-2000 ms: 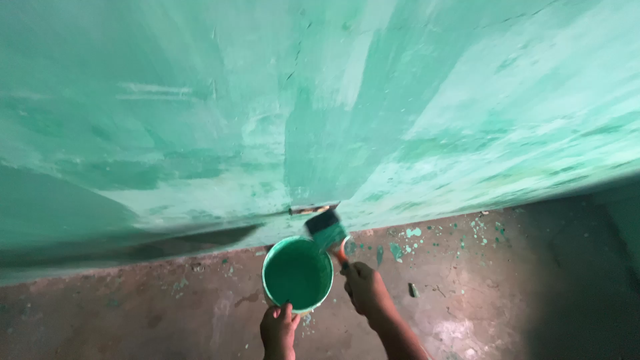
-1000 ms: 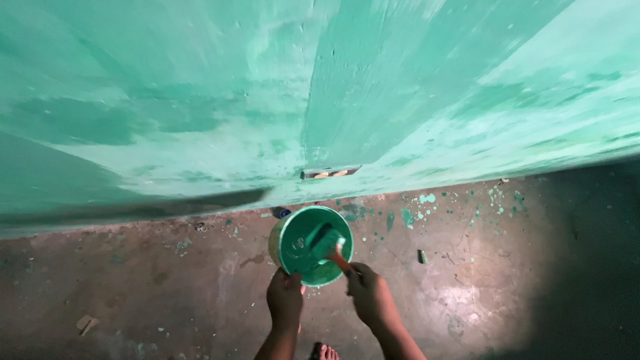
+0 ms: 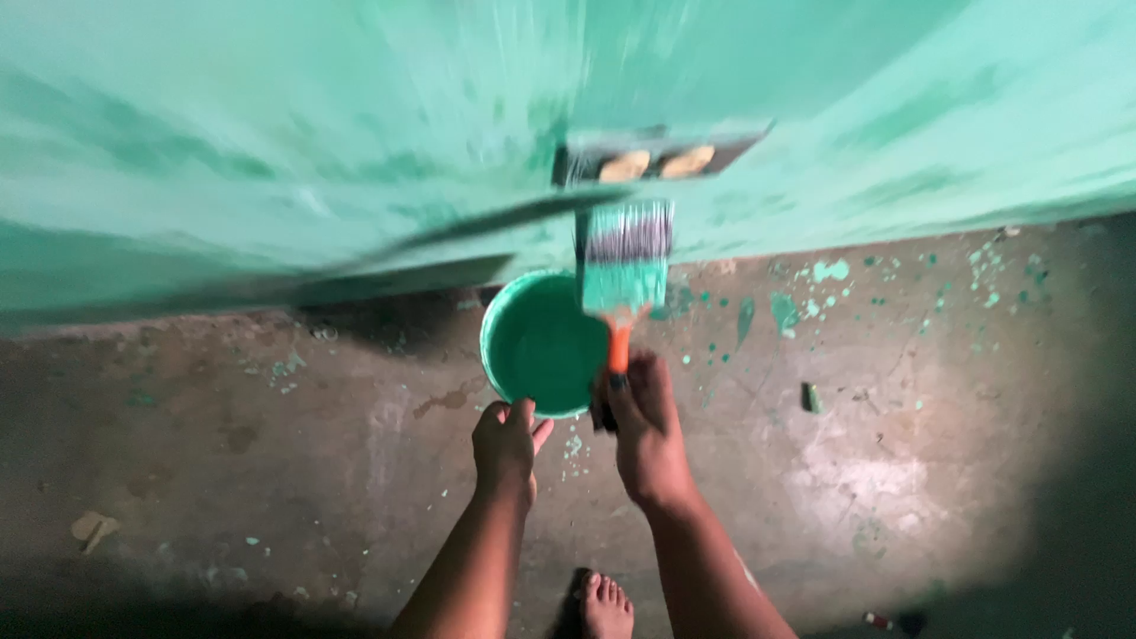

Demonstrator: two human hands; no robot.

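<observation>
My left hand [image 3: 506, 444] grips the near rim of a round bucket [image 3: 487, 342] with green paint [image 3: 546, 346] in it. In my right hand [image 3: 646, 430] is a wide paintbrush [image 3: 625, 266] with an orange and black handle. Its bristles point toward the wall, and its green-coated head overlaps the bucket's right rim from this view. Green paint coats the lower part of the brush head. Just beyond the bristles, a dark wall box [image 3: 745, 153] with two pale oval parts is set in the green wall [image 3: 311, 115].
The concrete floor [image 3: 408, 497] meets the wall's base and bears green paint splatters [image 3: 785, 312] on the right. A small green piece [image 3: 811, 397] and a pale scrap [image 3: 94, 527] lie on it. My bare foot [image 3: 608, 607] shows at the bottom.
One second ago the brush head was inside the bucket; it is now lifted out beside the wall box. Both hands have kept their hold.
</observation>
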